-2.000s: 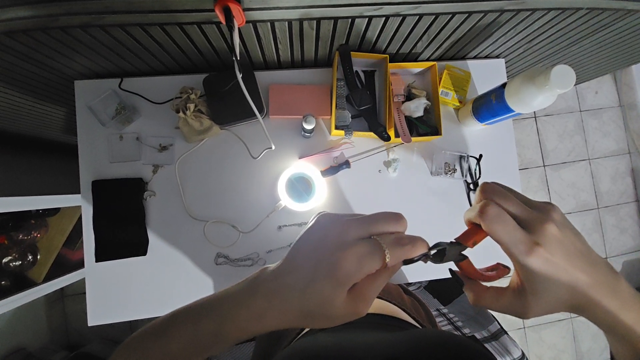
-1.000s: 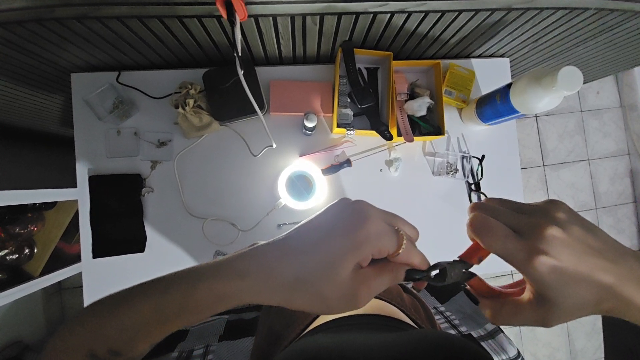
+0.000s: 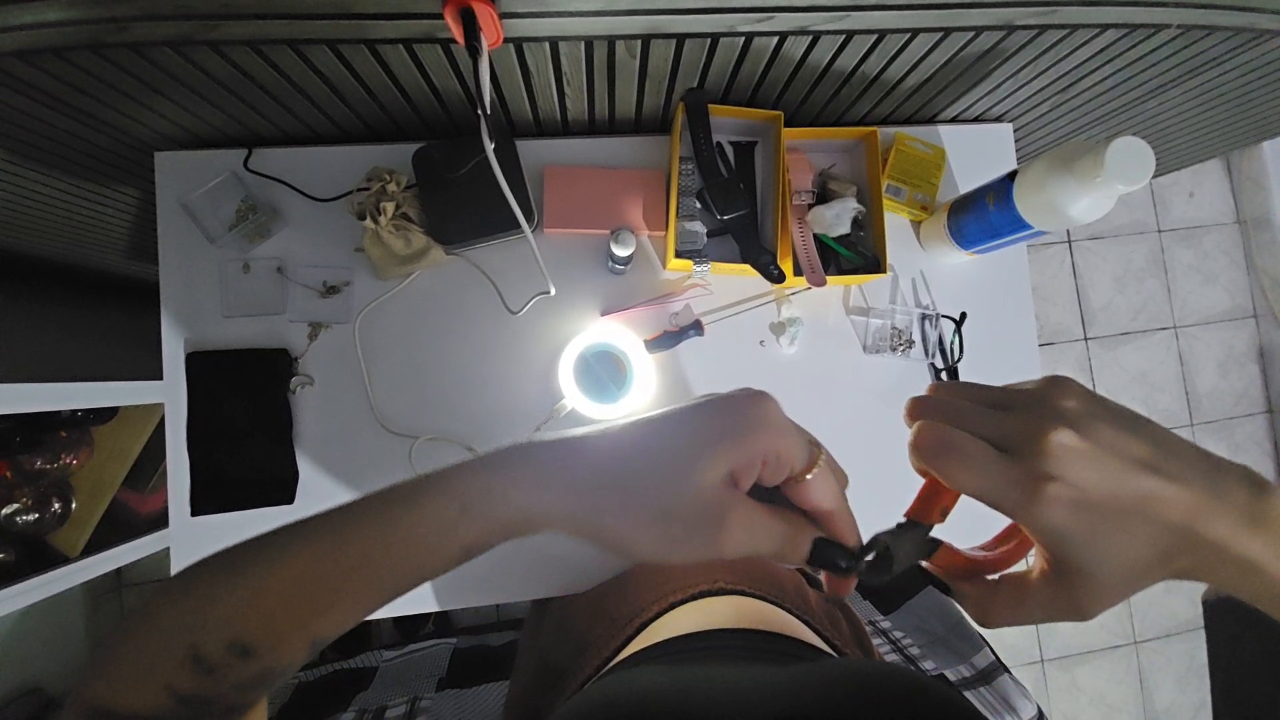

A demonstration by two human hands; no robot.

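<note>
My right hand [image 3: 1060, 490] is closed around the orange handles of a pair of pliers [image 3: 905, 550], whose dark jaws point left. My left hand [image 3: 720, 480], with a ring on one finger, pinches a small black piece [image 3: 832, 554] right at the jaws; whether the jaws grip it cannot be told. Both hands are held over the front edge of the white table, above my lap. A lit ring lamp [image 3: 606, 372] shines just behind my left hand. Behind it lies a screwdriver with a blue handle [image 3: 676, 336].
Along the back stand a yellow box of watches [image 3: 675, 190], a second yellow box [image 3: 882, 215] and a white bottle [image 3: 1040, 200]. Glasses [image 3: 958, 345] lie beside a clear case [image 3: 885, 335] at the right. A black cloth pouch [image 3: 242, 430] lies left, near a beige drawstring bag [image 3: 393, 235].
The chains seen on the table near the front two seconds ago are now hidden behind my left arm. My left hand has moved a little lower, and both hands stay together at the pliers.
</note>
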